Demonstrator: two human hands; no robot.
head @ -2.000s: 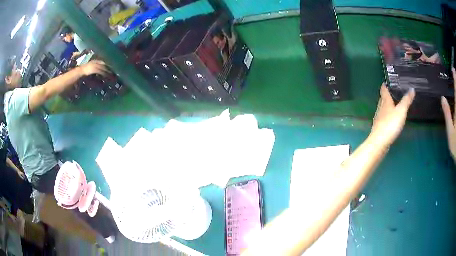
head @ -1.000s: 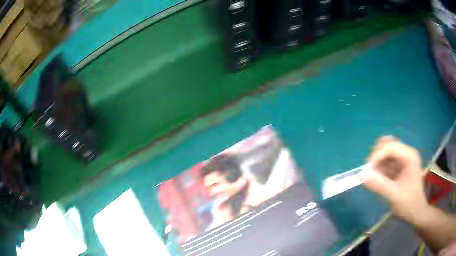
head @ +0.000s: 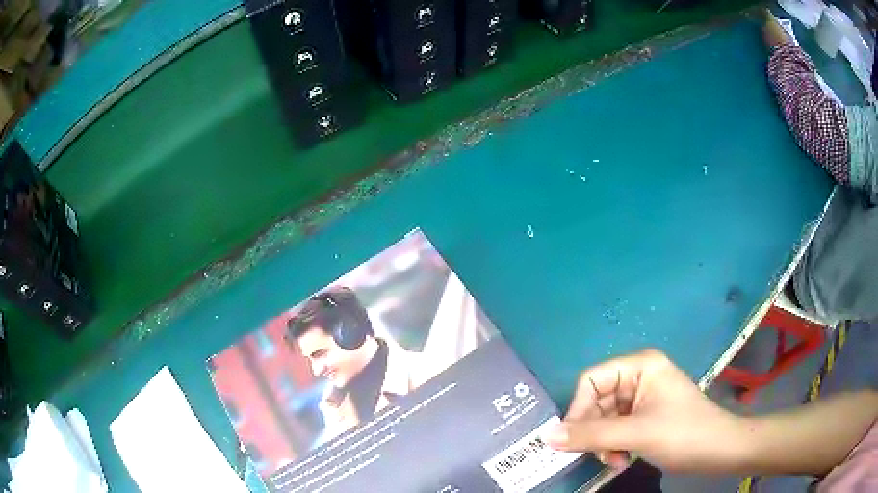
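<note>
A black retail box [head: 385, 376] lies flat in front of me, its back face up, showing a person wearing headphones and white text. Its lower edge is cut off by the picture. A white barcode label [head: 529, 457] lies against the box's lower right corner, below small white icons. My right hand [head: 635, 409] comes in from the right, thumb and fingers pinched on the label's right end. Whether the label is fully stuck down cannot be told. My left hand is not in view. A white label sheet [head: 173, 433] lies left of the box.
Loose white sheets [head: 58, 453] are heaped at the lower left. The green belt [head: 193, 193] behind carries several standing black boxes [head: 308, 67], with another box [head: 38, 241] at the left. A person's checked sleeve [head: 809, 106] is at the upper right, near a red stool [head: 775, 347].
The view has swung right from the belt, phone and fans. The box is now flat on the worktop. My right hand has brought the label leftward onto the box's corner.
</note>
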